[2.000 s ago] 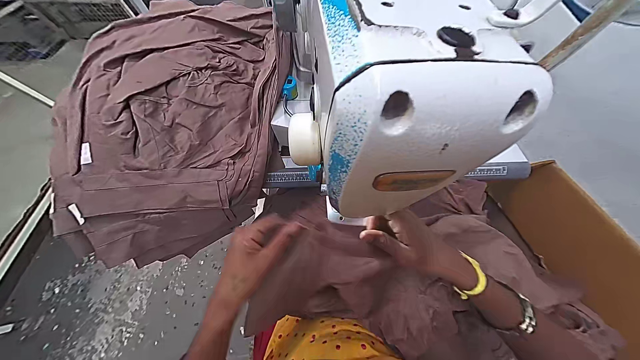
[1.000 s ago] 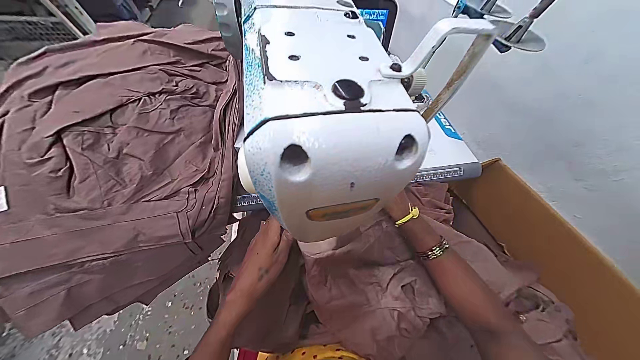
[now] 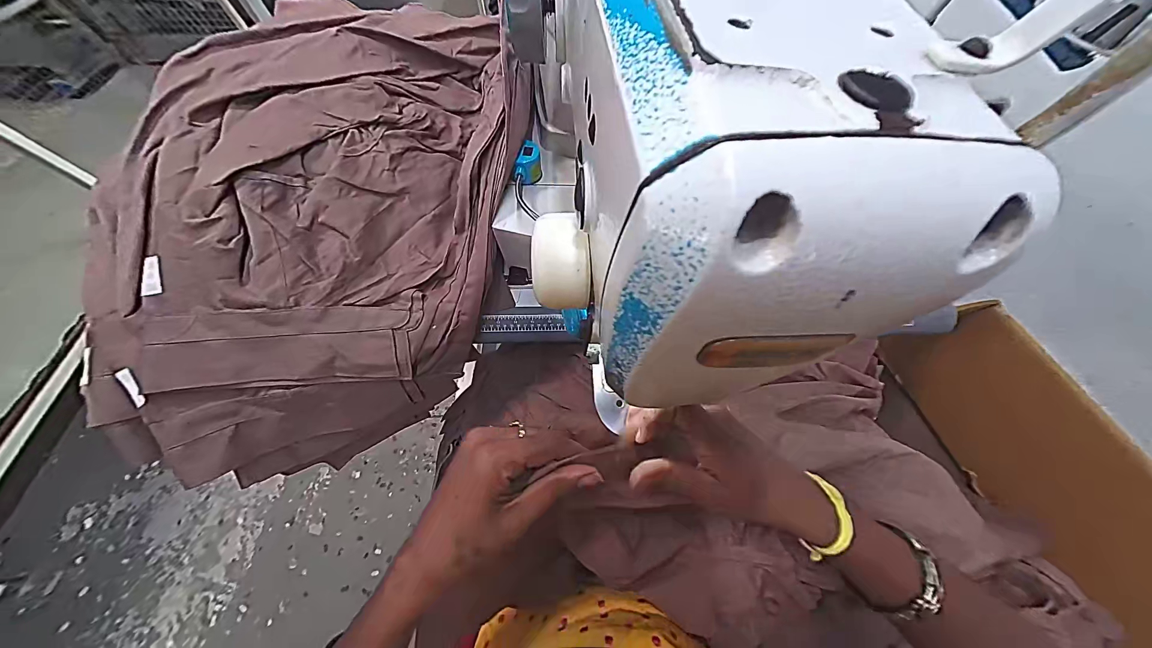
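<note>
Brown fabric point(image 3: 684, 553) lies below the white head of an industrial sewing machine point(image 3: 810, 261) and spreads over my lap. My left hand point(image 3: 508, 481), a ring on one finger, pinches an edge of this cloth between thumb and fingers. Close to its right, my right hand point(image 3: 697, 463) grips the same cloth just under the machine head, thumb toward the left hand; its fingertips are partly hidden by the head. A yellow bangle point(image 3: 832, 517) and a metal bracelet point(image 3: 927, 576) are on the right wrist. The needle is hidden from view.
A thick stack of brown garments point(image 3: 297, 207) with small white tags stands left of the machine. Between them show a white knob point(image 3: 560, 261) and a measuring scale point(image 3: 531, 326). A cardboard box point(image 3: 1035, 432) stands at the right. The floor point(image 3: 225, 540) is littered with scraps.
Both hands were farther apart beneath the machine head one second ago; now they are close together on the cloth in front of it. The view has shifted.
</note>
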